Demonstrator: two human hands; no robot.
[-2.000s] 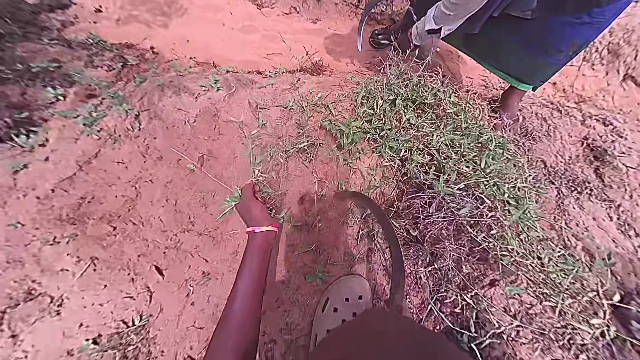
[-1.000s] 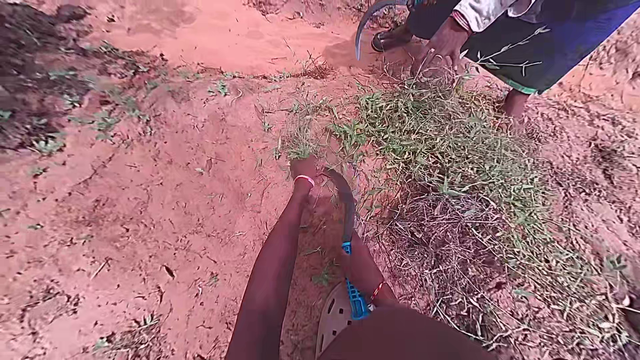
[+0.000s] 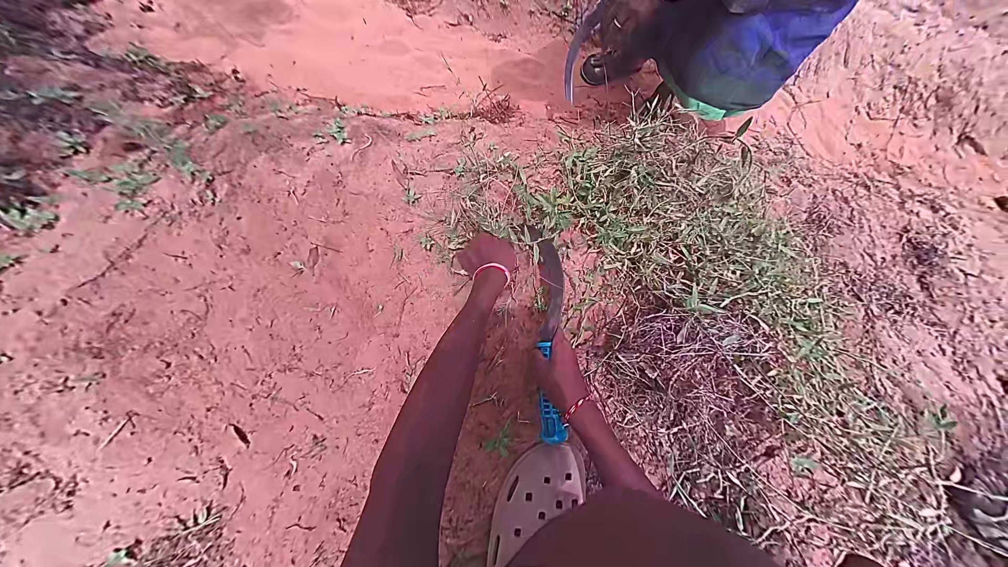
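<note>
My right hand (image 3: 561, 374) grips the blue plastic handle (image 3: 550, 417) of a sickle. Its dark curved blade (image 3: 553, 287) points up and away from me, its tip among grass stems. Just left of the blade, my left hand (image 3: 487, 256) is closed at the base of a thin tuft of grass (image 3: 492, 201), low over the red soil; the fingers are partly hidden by the back of the hand. Green and dry grass (image 3: 677, 213) spreads to the right of the blade.
Another person in blue and green cloth (image 3: 724, 55) bends at the top right, with a second curved blade (image 3: 579, 55) beside them. My perforated clog (image 3: 539, 492) stands on the soil below the sickle handle. Dry, tangled stems (image 3: 693, 386) lie to my right, and low weeds (image 3: 130, 185) grow at the upper left.
My left hand has moved right and away from me, then further right beside the blade. My right hand and the sickle have moved forward from near my foot. The other person's hand has shifted.
</note>
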